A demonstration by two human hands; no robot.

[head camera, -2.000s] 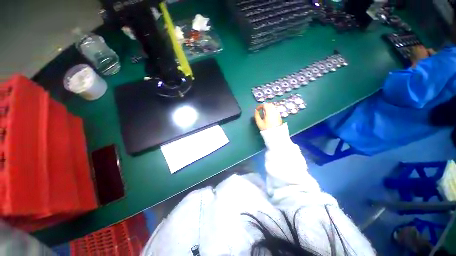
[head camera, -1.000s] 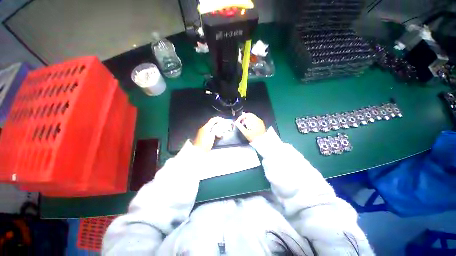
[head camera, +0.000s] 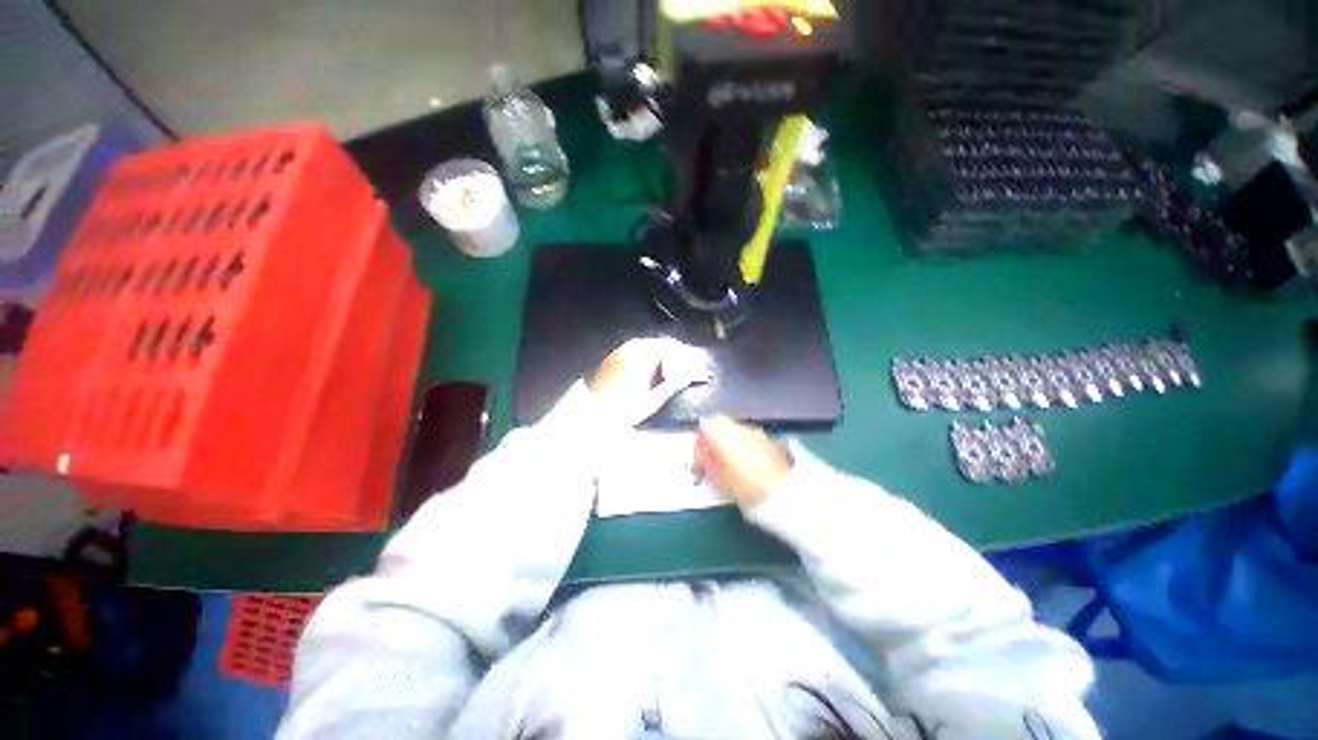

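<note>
My left hand (head camera: 646,376) is under the microscope lens, above the black base (head camera: 788,347). Its fingers are closed on a small silvery circuit board module (head camera: 695,385), partly washed out by the light. My right hand (head camera: 743,460) is blurred, over the white paper slip (head camera: 651,484) at the base's front edge. Its fingertips are bent and apart from my left hand; whether they hold anything cannot be told. The microscope (head camera: 744,130) stands upright behind my hands. A long row of boards (head camera: 1041,379) and a short row (head camera: 1000,451) lie on the green mat at right.
Red slotted crates (head camera: 217,333) stand at left, beside a dark phone (head camera: 448,431). A white tub (head camera: 470,210) and clear bottle (head camera: 526,145) stand behind. Stacked black trays (head camera: 1026,159) are at back right. A blue smock (head camera: 1229,578) shows at the right edge.
My right hand moved from the short board row to the lens beside my left hand, then back toward me over the paper. The short row looks shorter. The view has turned right-to-left.
</note>
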